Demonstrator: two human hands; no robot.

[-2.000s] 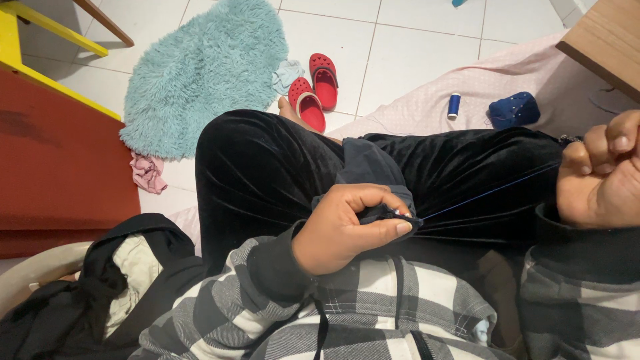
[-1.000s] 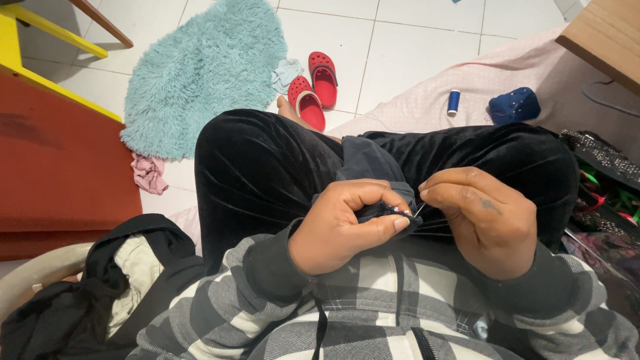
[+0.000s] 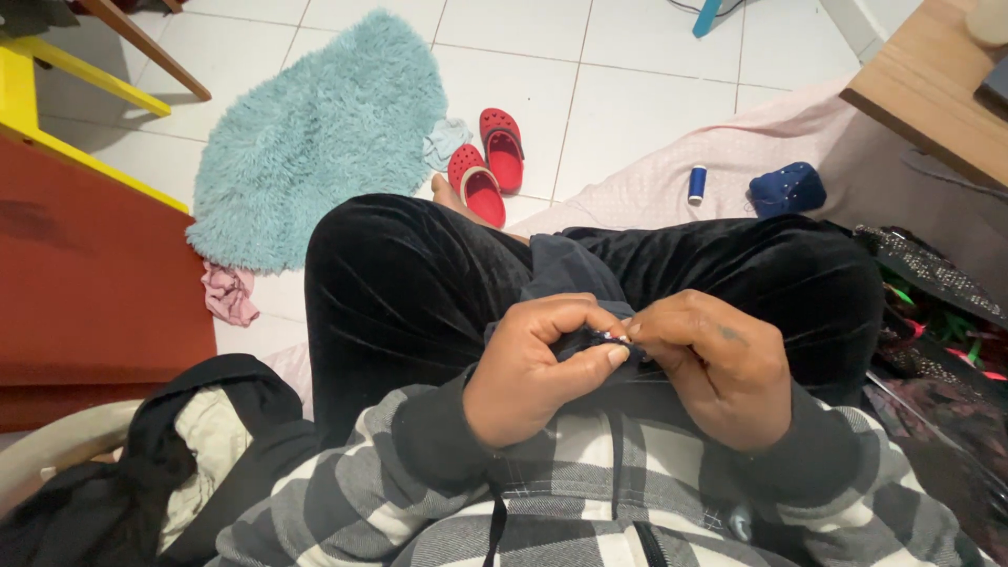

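Observation:
My left hand (image 3: pixel 543 362) pinches a bunched part of a dark fabric (image 3: pixel 571 272) between thumb and index finger, above my lap. Small whitish specks show at the pinched spot. Close against it, my right hand (image 3: pixel 713 362) has its thumb and index fingertips together at the fabric; a sewing needle there is too small to make out in this view. A spool of blue thread (image 3: pixel 697 185) stands or lies on the pink cloth beyond my knee. Beside it rests a dark blue bundle (image 3: pixel 787 189) with small pale dots, perhaps a pincushion.
Red clogs (image 3: pixel 502 150) and a fluffy turquoise rug (image 3: pixel 323 150) lie on the tiled floor. A wooden table corner (image 3: pixel 913 87) juts in at upper right, above the pink cloth (image 3: pixel 630 185). Sequined dark clothing (image 3: pixel 937 276) is at right; black clothing (image 3: pixel 260 449) hangs at lower left.
Two seconds ago my right hand was far out to the right with a blue thread stretched from the fabric; it has come back beside my left hand. A needle showed at its fingertips one second ago.

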